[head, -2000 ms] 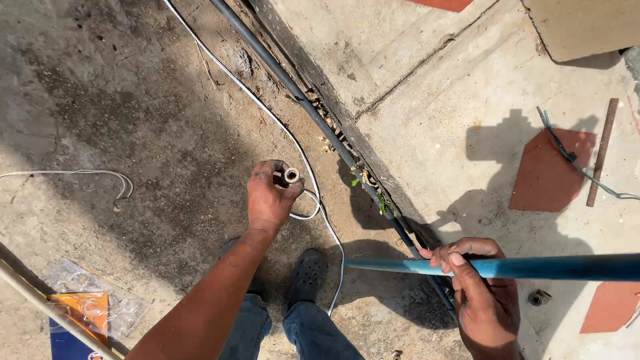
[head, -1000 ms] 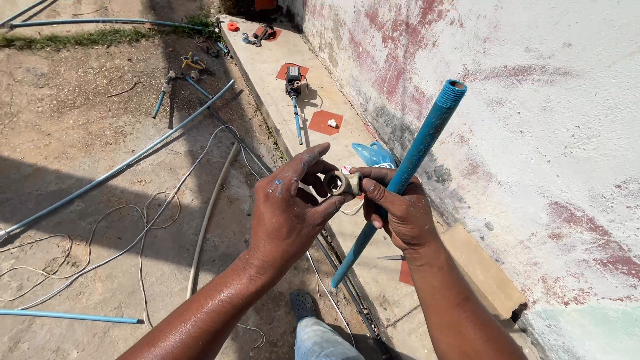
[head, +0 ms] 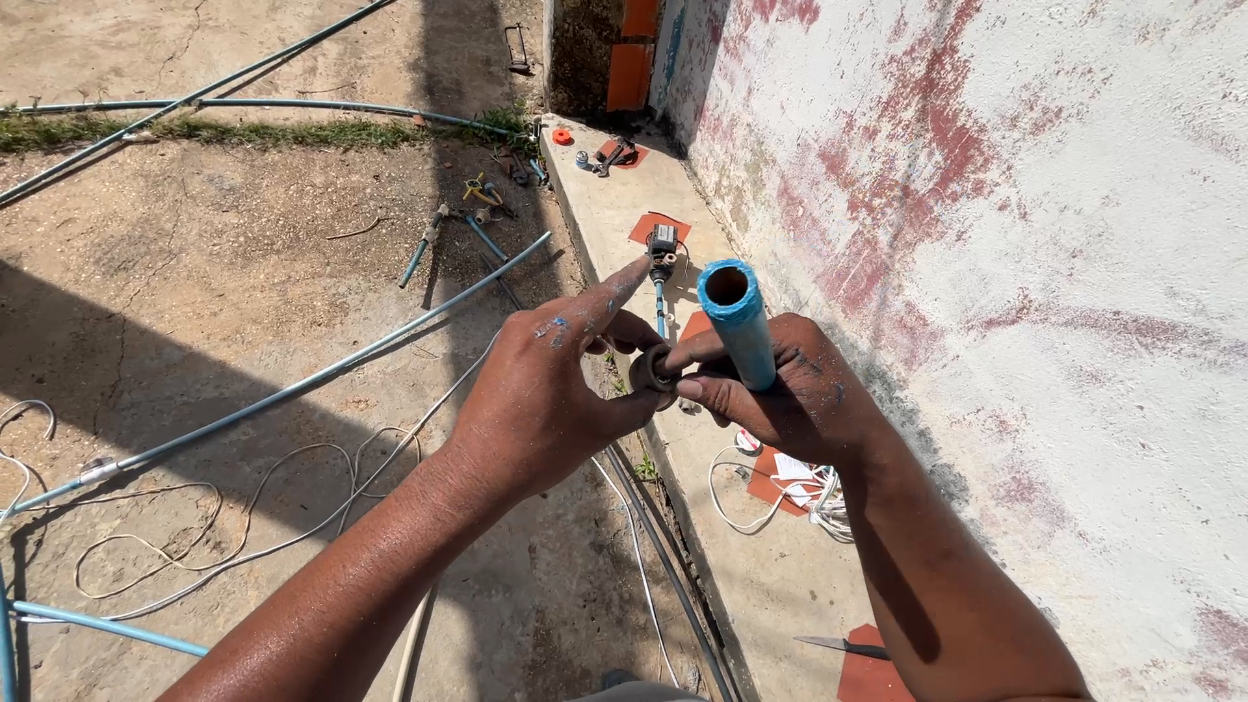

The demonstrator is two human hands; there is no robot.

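Between my two hands sits a small round pipe fitting [head: 647, 372]. The thumb and fingers of my left hand [head: 556, 380] grip it from the left, with the index finger stretched out past it. My right hand [head: 790, 390] holds a blue plastic pipe [head: 741, 331], its open end facing up toward the camera, and the right fingertips touch the fitting, one at its opening. The pipe's lower part is hidden behind the right hand. Blue specks mark the left knuckles.
A concrete ledge [head: 717, 507] runs along a peeling white wall [head: 1072, 195]. On it lie a black device [head: 663, 244], a pipe wrench [head: 614, 156], a coiled white cable [head: 829, 507] and a knife [head: 843, 646]. Blue pipes [head: 322, 375] and loose cable [head: 253, 497] cross the ground at left.
The hands were apart two seconds ago, the left with the fitting, the right with the pipe; now they meet at the fitting. The pipe's end has tipped toward the camera. The view has swung forward.
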